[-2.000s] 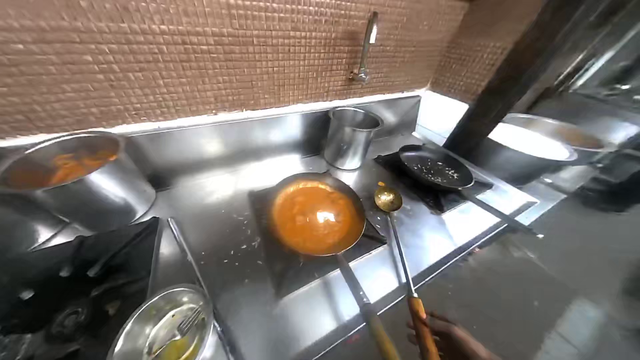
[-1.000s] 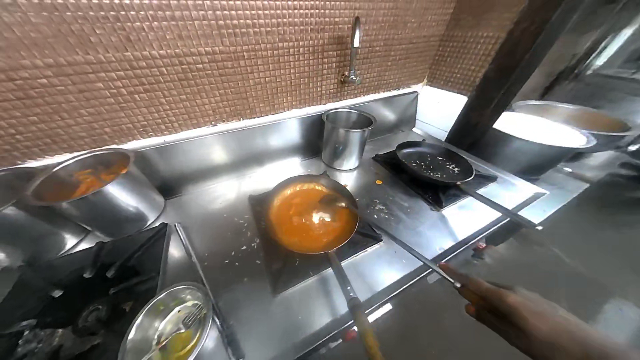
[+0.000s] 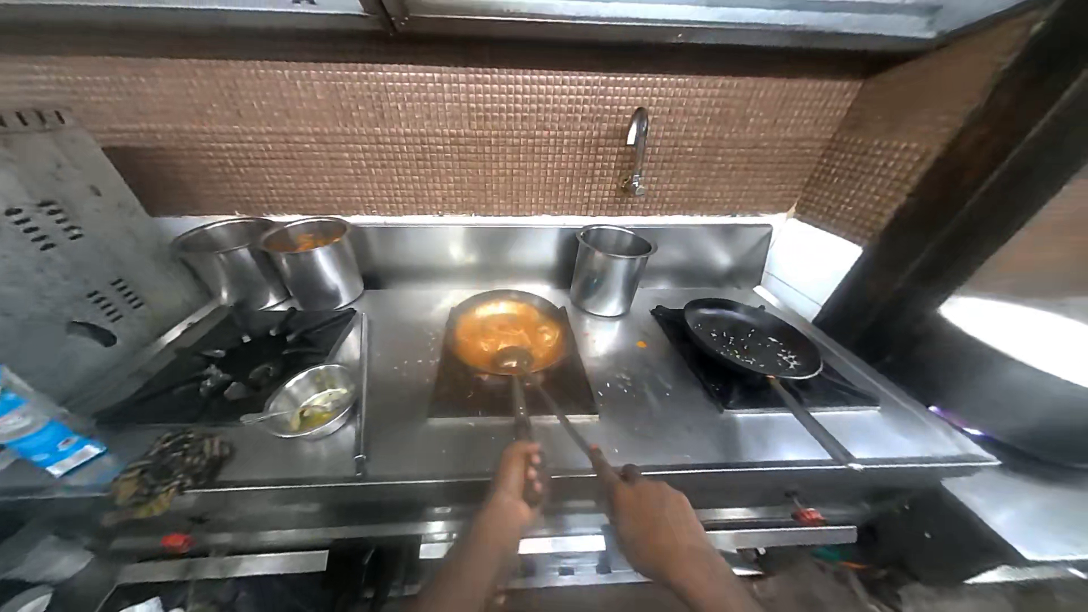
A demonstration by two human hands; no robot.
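My left hand (image 3: 517,478) is closed around the handle of a frying pan (image 3: 463,308) that stands on the middle burner. Orange sauce (image 3: 501,327) covers the pan's bottom. A metal ladle (image 3: 513,360) has its bowl in the sauce near the pan's front rim. Its long handle runs down to the right into my right hand (image 3: 642,514), which is closed on it. To the right of the pan, rice-like bits and a small orange spot lie on the steel worktop (image 3: 642,391).
A black frying pan (image 3: 748,340) with white bits sits on the right burner. Behind stands a steel pot (image 3: 610,272) below a tap (image 3: 636,153). At left are two more steel pots (image 3: 319,268), a burner (image 3: 255,353), a steel bowl (image 3: 314,399) with a spoon, and a crumpled cloth (image 3: 170,467).
My left hand has come into view, holding the pan's handle. The ladle, resting beside the pan in the oldest frame, now has its bowl in the sauce. The view has shifted widely.
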